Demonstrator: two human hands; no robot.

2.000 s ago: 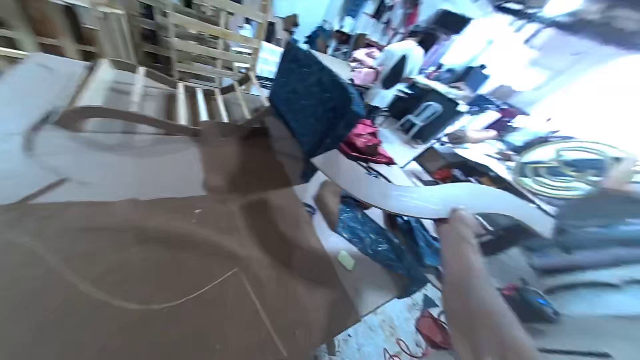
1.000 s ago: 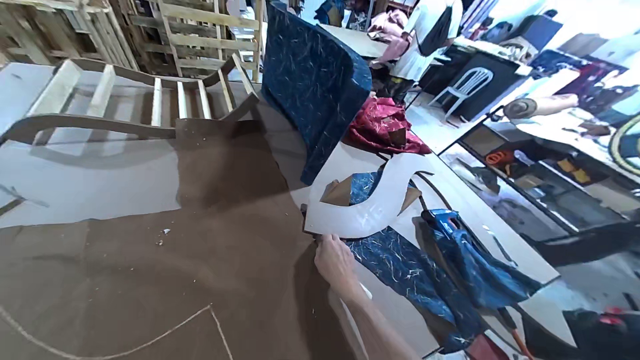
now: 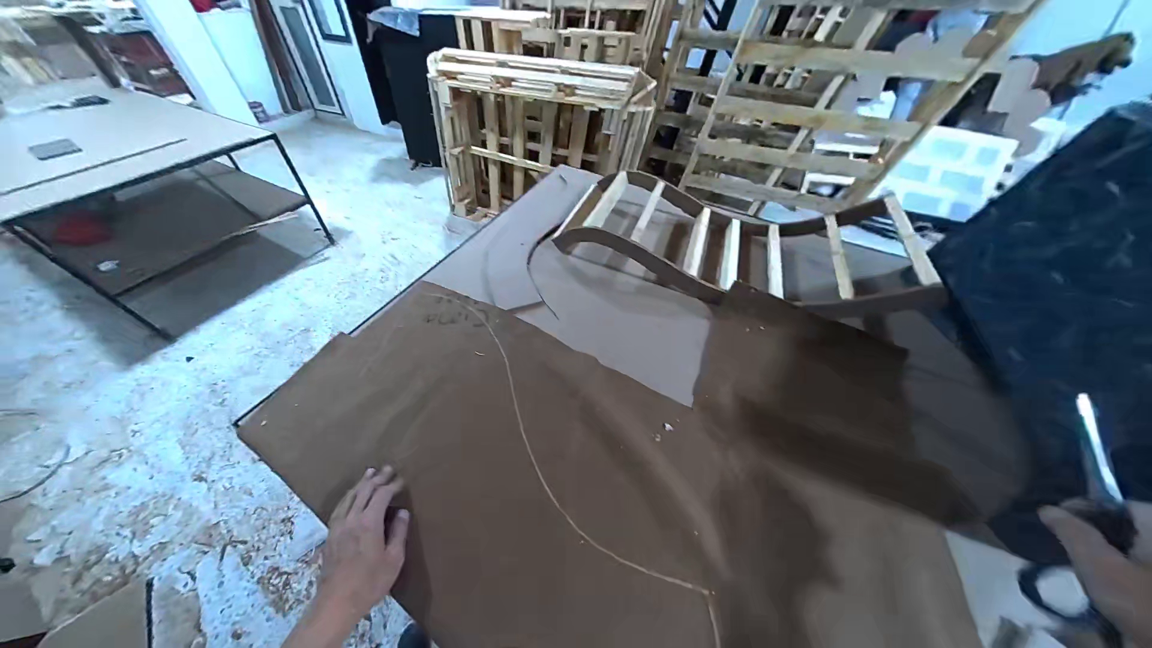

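Note:
Brown sheet material [image 3: 558, 468], perhaps fabric, covers much of the work table and bears a curved chalk-like line. My left hand [image 3: 364, 531] rests on its near left edge, fingers slightly spread, holding nothing. At the far right my right hand [image 3: 1093, 558] is closed around the dark handle of a shiny metal tool [image 3: 1095, 441], which looks like scissors but is blurred. The tool points up and away, in front of dark blue patterned upholstery [image 3: 1071, 297]. A dark ring-shaped object [image 3: 1053, 589] lies below the hand, partly cut off from clear sight.
A curved slatted wooden frame [image 3: 702, 243] sits on the table's far side. Stacked wooden frames [image 3: 540, 117] stand on the floor behind it. Another table with metal legs [image 3: 117, 144] is at the upper left. Debris litters the floor [image 3: 207, 477].
The view has swung far to the left. My left hand now shows on the brown sheet, and a metal tool now shows in my right hand. The white curved template is out of view.

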